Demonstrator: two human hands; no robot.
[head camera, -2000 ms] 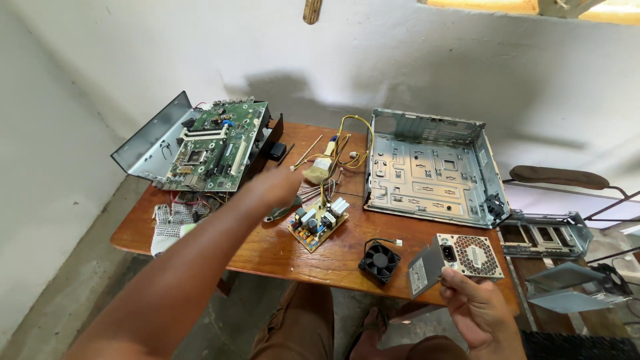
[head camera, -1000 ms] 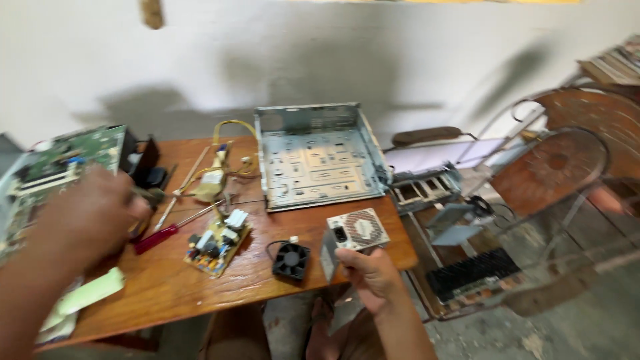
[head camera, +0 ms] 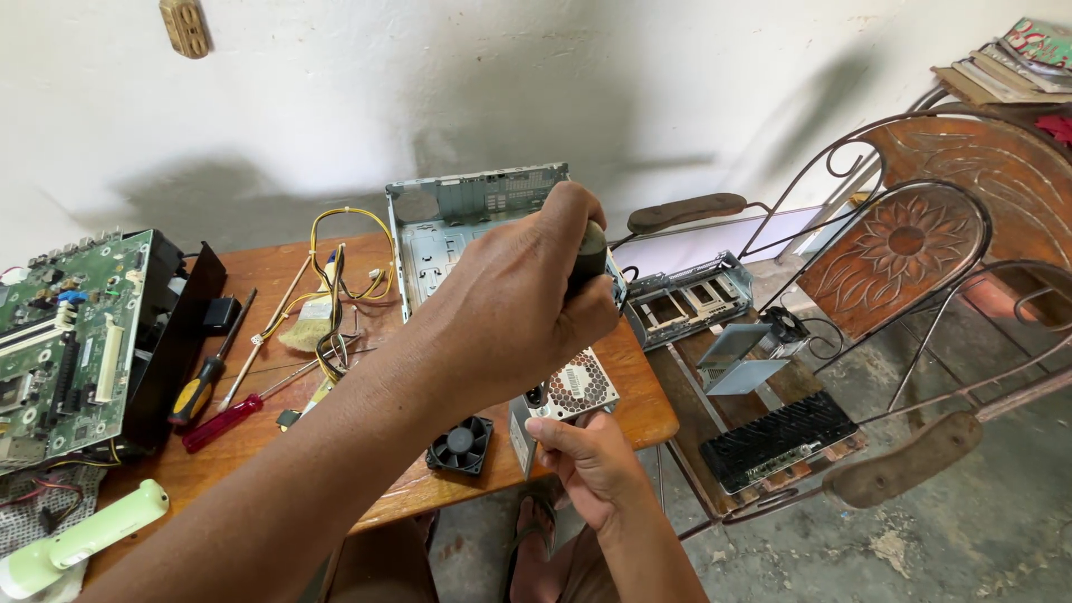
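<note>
My left hand (head camera: 536, 293) is closed around the thick dark handle of a tool (head camera: 589, 255), probably a screwdriver, above the metal power supply casing (head camera: 578, 387). The hand hides most of its shaft, and whether the tip touches the casing cannot be told. My right hand (head camera: 590, 465) grips the near edge of this casing, thumb on top, at the table's front right. The casing has a honeycomb vent and a power socket. Left of it lies a black cooling fan (head camera: 459, 445). Behind my left hand, partly covered, stands an open metal computer chassis (head camera: 481, 197).
On the wooden table (head camera: 645, 410) are a red screwdriver (head camera: 222, 423), a yellow-black screwdriver (head camera: 194, 389), a brush (head camera: 308, 327), yellow-black cables (head camera: 347, 213), a motherboard (head camera: 75, 335) and a green flashlight (head camera: 84, 536). A metal-framed bench (head camera: 904, 243) at right holds more parts.
My left hand has moved right from over the motherboard side to above the power supply casing, with the dark-handled tool now in it. The right hand still holds the casing. The view has turned right.
</note>
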